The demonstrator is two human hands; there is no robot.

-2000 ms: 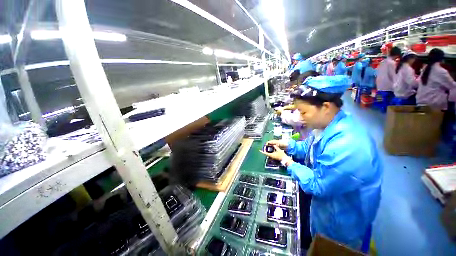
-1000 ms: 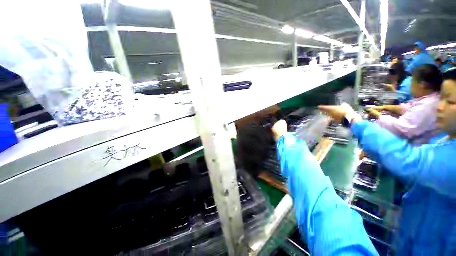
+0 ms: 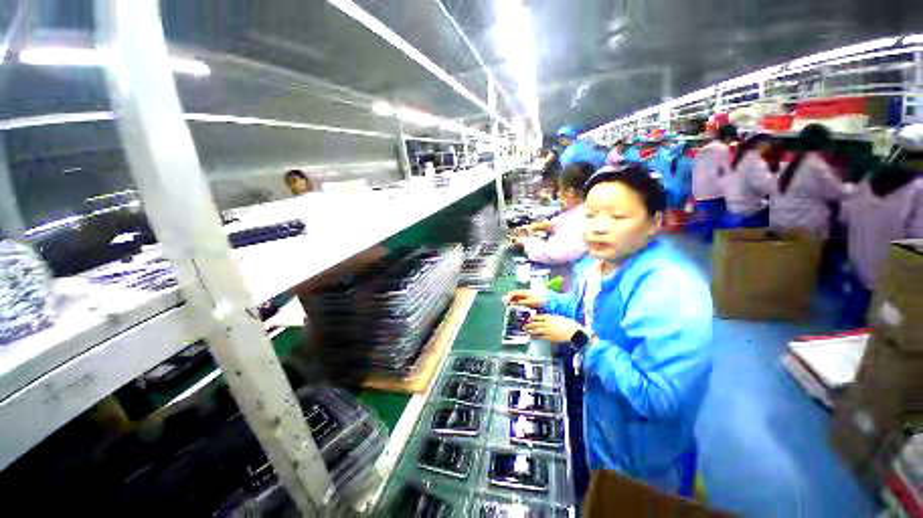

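Observation:
Neither of my hands is in the picture. A clear blister tray with rows of black phone housings lies on the green bench right of centre. Behind it a tall stack of blister trays stands on a tan board. More clear trays with black pockets lie at the lower left behind the white post. A worker in a blue smock stands at the bench, both hands over a black housing at the tray's far end.
A white post rises in front at left, before a white shelf with a clear bag of small pieces. A brown box is at the bench's near edge. Other workers and large cartons stand at right.
The view swung toward the shelf, then back. A blue-sleeved arm reaching to the tray stack one second ago is gone. The neighbouring worker's head is now raised, the blue cap no longer visible.

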